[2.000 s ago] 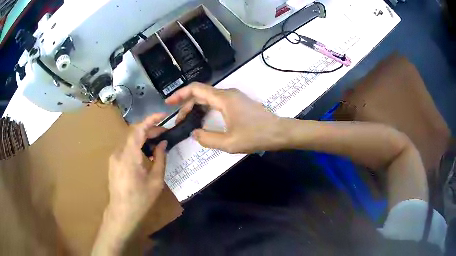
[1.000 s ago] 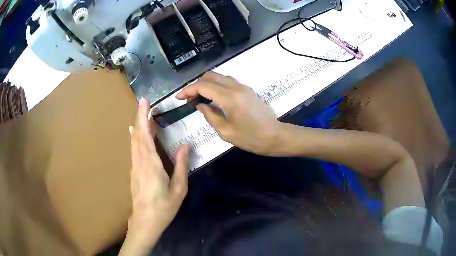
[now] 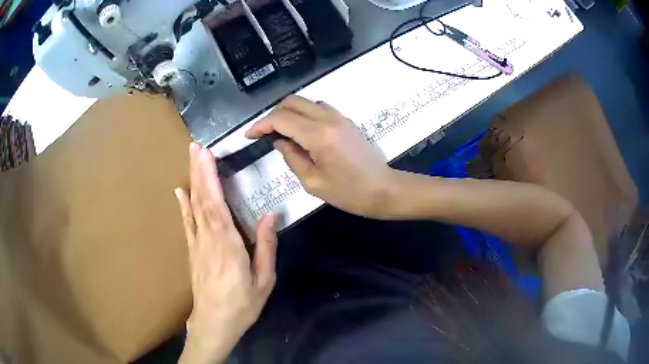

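My right hand (image 3: 327, 153) grips the right end of the black care labels (image 3: 249, 156) between thumb and fingers, low over the white tabletop. My left hand (image 3: 228, 259) lies flat with its fingers extended and thumb apart. Its fingers are beside the labels' left end; whether they touch it I cannot tell. A large brown garment panel (image 3: 107, 213) lies left of my left hand, its upper edge under the machine head. The label box (image 3: 277, 35) with pale dividers and black labels stands on the machine bed.
The white sewing machine (image 3: 71, 57) is at the upper left. Stacked brown pieces (image 3: 16, 142) lie at the far left. Pink thread snips (image 3: 487, 57) on a black cord lie at the upper right. Brown panels (image 3: 569, 135) lie over something blue (image 3: 491, 245) at the right.
From two seconds ago, my left hand has let go of the labels and opened flat beside them. My right hand still holds them. The view has shifted, so the machine appears higher.
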